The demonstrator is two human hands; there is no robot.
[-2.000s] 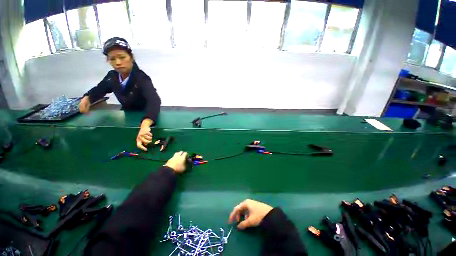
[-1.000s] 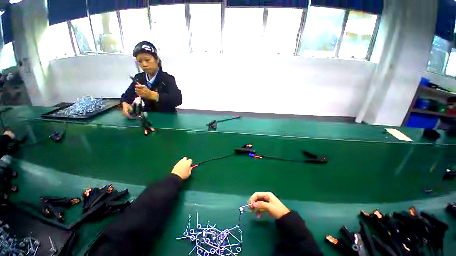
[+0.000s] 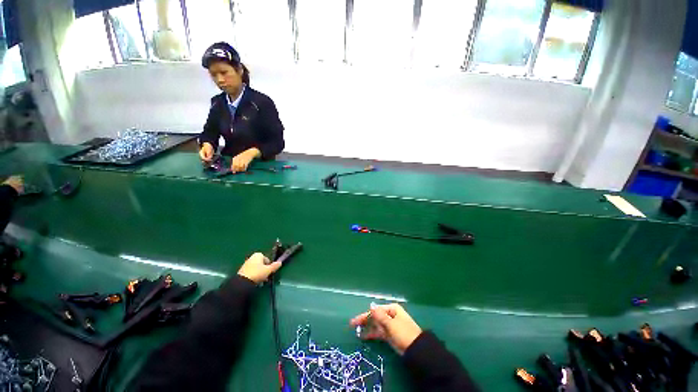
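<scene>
My left hand (image 3: 259,267) grips a black battery clamp (image 3: 285,251) over the near edge of the belt, with its handles pointing away to the upper right. A dark cable lead (image 3: 276,321) hangs from it towards me, with red and blue ends beside the spring pile. My right hand (image 3: 389,325) is right of and above the spring pile (image 3: 331,367), fingers pinched on a small silvery torsion spring (image 3: 360,329), mostly hidden by the fingers.
Clamp piles lie left (image 3: 157,300) and right (image 3: 624,356). A spring tray (image 3: 84,360) is at lower left. Another clamp with cable (image 3: 457,238) lies on the conveyor belt (image 3: 367,264). A person (image 3: 241,126) works across the line beside another tray (image 3: 76,158). Another hand shows far left.
My left hand has taken a clamp from the belt and drawn it nearer, its cable now trailing towards me. My right hand still holds a spring. The person opposite has lowered their hands to the bench.
</scene>
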